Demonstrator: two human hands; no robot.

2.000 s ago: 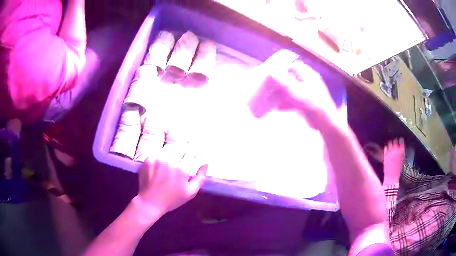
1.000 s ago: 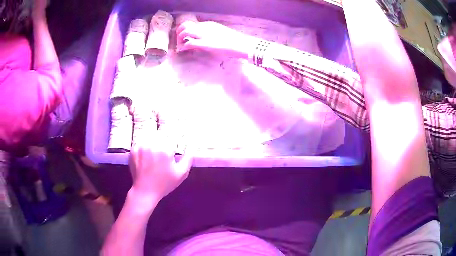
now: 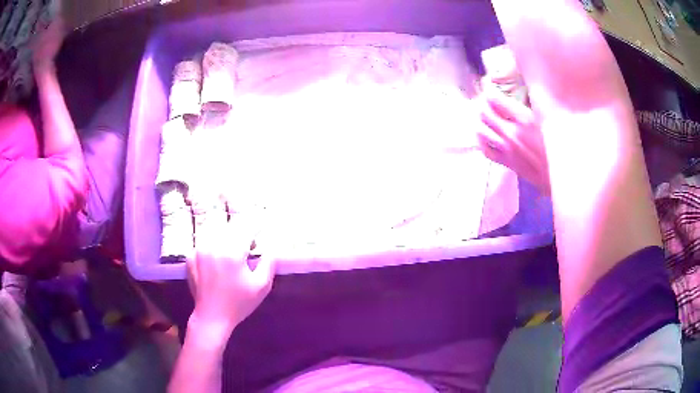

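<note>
The purple-blue bin [image 3: 384, 259] lies in front of me with a white, overexposed liner [image 3: 345, 153]. Whitish hollow rolls stand along its left side: two at the far left corner [image 3: 219, 75], one in the middle [image 3: 173, 153] and several at the near left corner [image 3: 176, 226]. My left hand [image 3: 228, 280] is at the near rim, its fingers over the near rolls; glare hides whether they grip. My right forearm crosses the bin's right side and leaves the picture at the top; my right hand is out of view.
Another person's hand [image 3: 516, 130] holds a roll [image 3: 500, 65] at the bin's right side, partly behind my right arm. A person in pink [image 3: 34, 184] sits at the left. A tan worktable [image 3: 652, 42] is beyond the bin. A blue stool [image 3: 77, 322] stands lower left.
The other person's hand has taken a roll from the far left row to the right side. My right hand has left the bin and the picture. My left hand has stayed by the near rolls.
</note>
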